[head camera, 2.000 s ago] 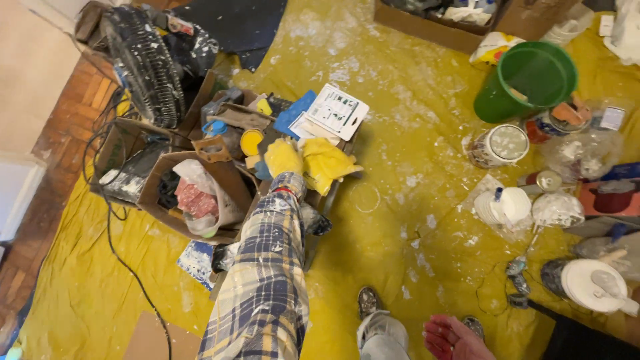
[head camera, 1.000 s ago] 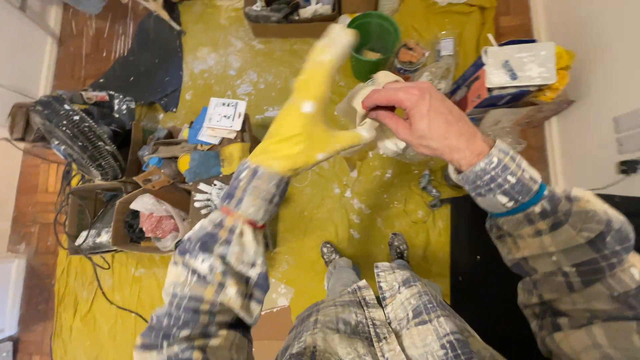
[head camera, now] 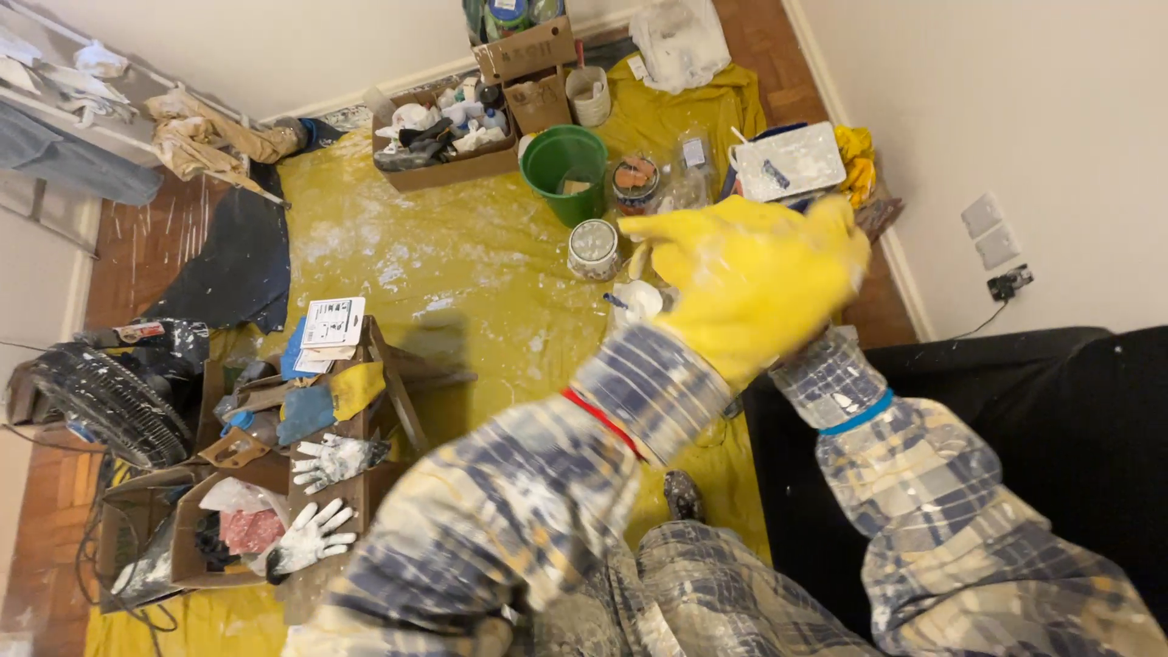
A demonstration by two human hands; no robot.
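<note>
My left hand (head camera: 748, 278) wears a yellow rubber glove and is stretched in front of me at the centre right, blurred by motion. It covers my right hand, of which only the sleeve cuff with a blue band shows behind it. Whether the right hand holds anything is hidden, as is the glove's palm side. A paint-specked white work glove (head camera: 313, 540) and a second one (head camera: 334, 461) lie at the lower left on a wooden bench, beside a yellow cloth-like piece (head camera: 358, 391) and a blue one (head camera: 307, 412).
A green bucket (head camera: 566, 173), a lidded paint can (head camera: 593, 248) and a cardboard box (head camera: 447, 169) of bottles stand on the yellow drop cloth (head camera: 420, 246). A fan (head camera: 109, 406) and boxes are at the left. A black-covered object (head camera: 1004, 401) is at the right, near a wall socket.
My left hand went from the bench to the yellow glove piece, then up beside my right hand. The right hand, visible bare with pale material one second ago, is now hidden behind the left.
</note>
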